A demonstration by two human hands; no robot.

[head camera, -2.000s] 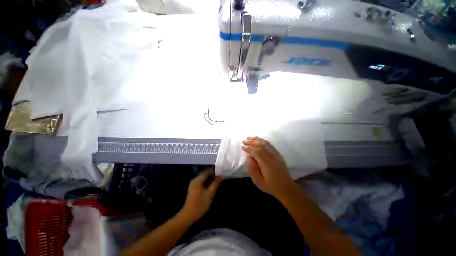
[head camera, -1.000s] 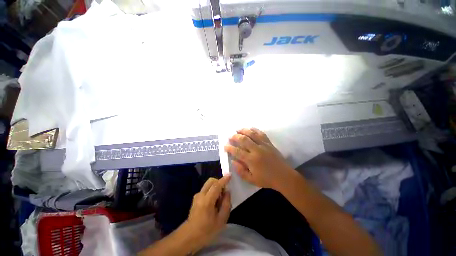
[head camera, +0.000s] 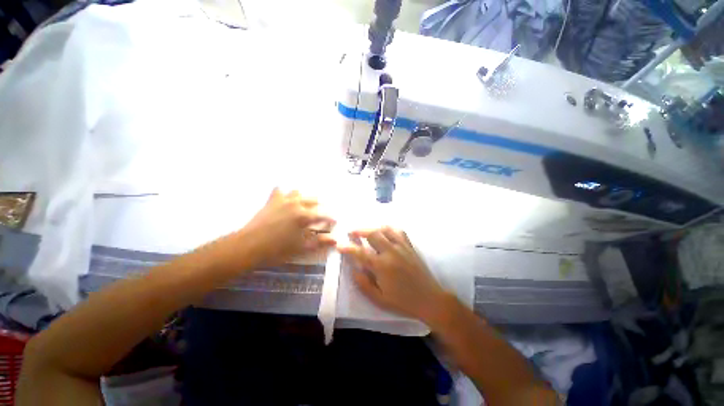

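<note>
A white garment panel [head camera: 381,311] lies on the table in front of the sewing machine [head camera: 476,143] and hangs over the table's front edge. A narrow folded white strip [head camera: 330,292] runs along the panel's left edge, its end hanging past the table edge. My left hand [head camera: 292,226] pinches the strip's upper part with its fingertips. My right hand [head camera: 389,266] lies on the panel, fingertips at the strip beside my left hand. The needle area [head camera: 361,165] is beyond my hands, washed out by glare.
A heap of white pieces [head camera: 48,119] lies on the table at left, one tail hanging over the front edge. A gold-brown packet [head camera: 16,210] is at far left. A red basket [head camera: 11,361] shows at lower left. Bluish cloth [head camera: 492,28] lies beyond the machine.
My left hand has moved from below the table edge up onto the table, beside my right fingertips. The panel and strip lie a little further left in view; the view has shifted.
</note>
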